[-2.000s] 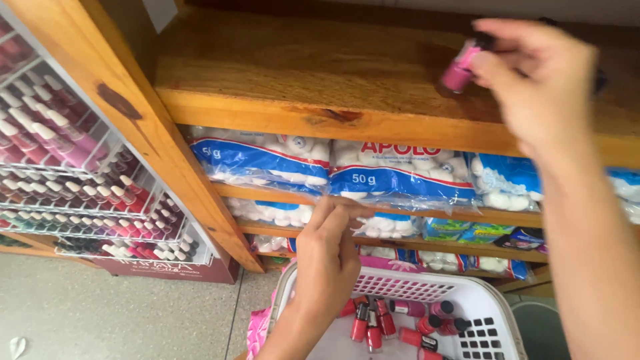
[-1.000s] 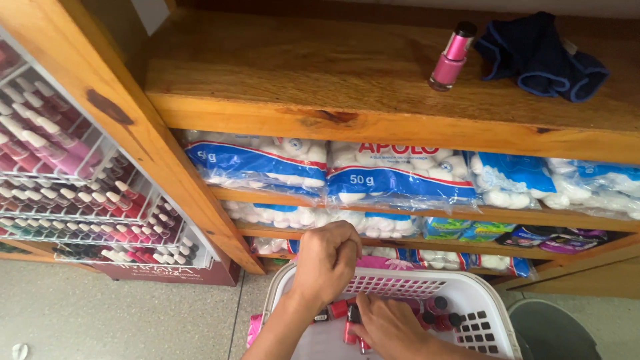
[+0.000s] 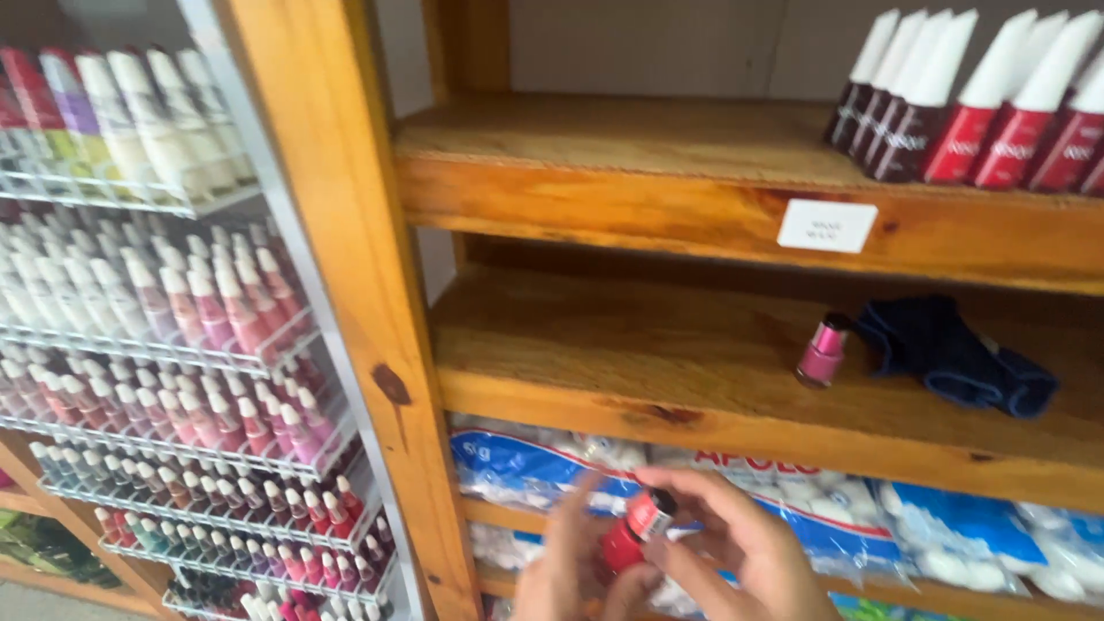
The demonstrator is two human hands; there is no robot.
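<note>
A red nail polish bottle (image 3: 634,535) with a black cap top is between my two hands, low in the middle of the view. My right hand (image 3: 733,552) grips it from the right, thumb and fingers around it. My left hand (image 3: 565,552), blurred, has its fingers up against the bottle's left side; how firmly it holds is unclear. Above and to the right, a pink nail polish bottle (image 3: 821,352) stands upright on the middle wooden shelf (image 3: 604,336), beside a crumpled dark blue cloth (image 3: 953,354).
Dark and red polish bottles with white caps (image 3: 1009,129) stand on the upper shelf. A wire rack (image 3: 172,345) full of polish bottles is left of the wooden post (image 3: 345,285). Bags of cotton balls (image 3: 819,509) lie on the shelf below.
My hands have come up from the white basket with a red bottle. The pink bottle, in my right hand two seconds ago, stands on the shelf. The view has tilted up.
</note>
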